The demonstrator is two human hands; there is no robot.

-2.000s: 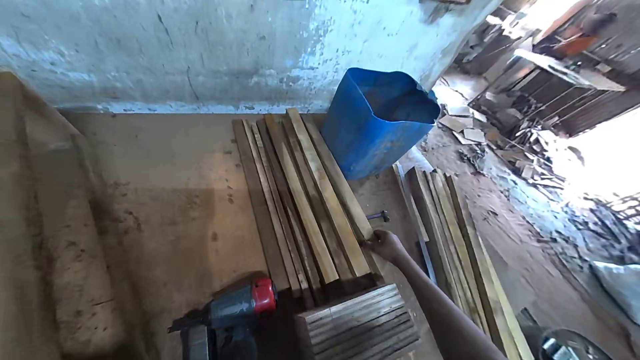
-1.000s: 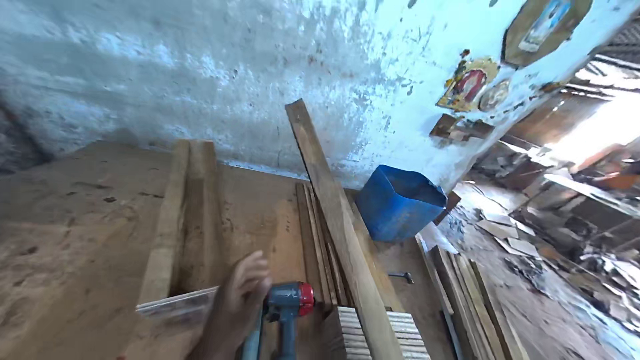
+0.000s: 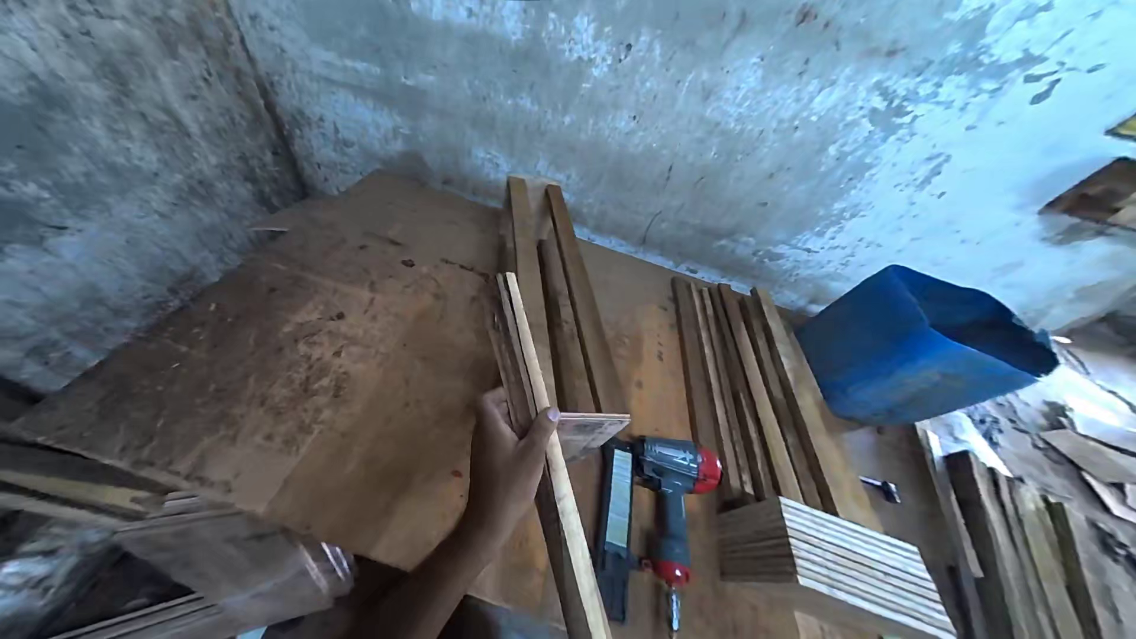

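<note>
My left hand [image 3: 515, 453] grips a long wooden strip [image 3: 557, 488] near the middle of the view, thumb over its edge. Just right of the fingers a small flat plywood piece [image 3: 590, 429] lies against two wooden battens [image 3: 581, 311] that run back to the wall. A pneumatic nail gun [image 3: 673, 497], grey with red ends, lies on the board right of the strip. Farther right are several parallel wooden battens [image 3: 763, 390] and a stack of short plywood blocks [image 3: 834, 559]. My right hand is not in view.
A blue cut-open plastic container [image 3: 905, 355] stands at the right by the wall [image 3: 666, 133]. A small hammer-like tool [image 3: 880, 488] lies below it. More wooden strips [image 3: 1021, 550] are at the lower right, and plywood sheets [image 3: 222, 550] sit low at the left.
The view has swung left. My left hand, raised with its fingers apart a second ago, now grips a strip. The hand by the right battens two seconds ago is out of view.
</note>
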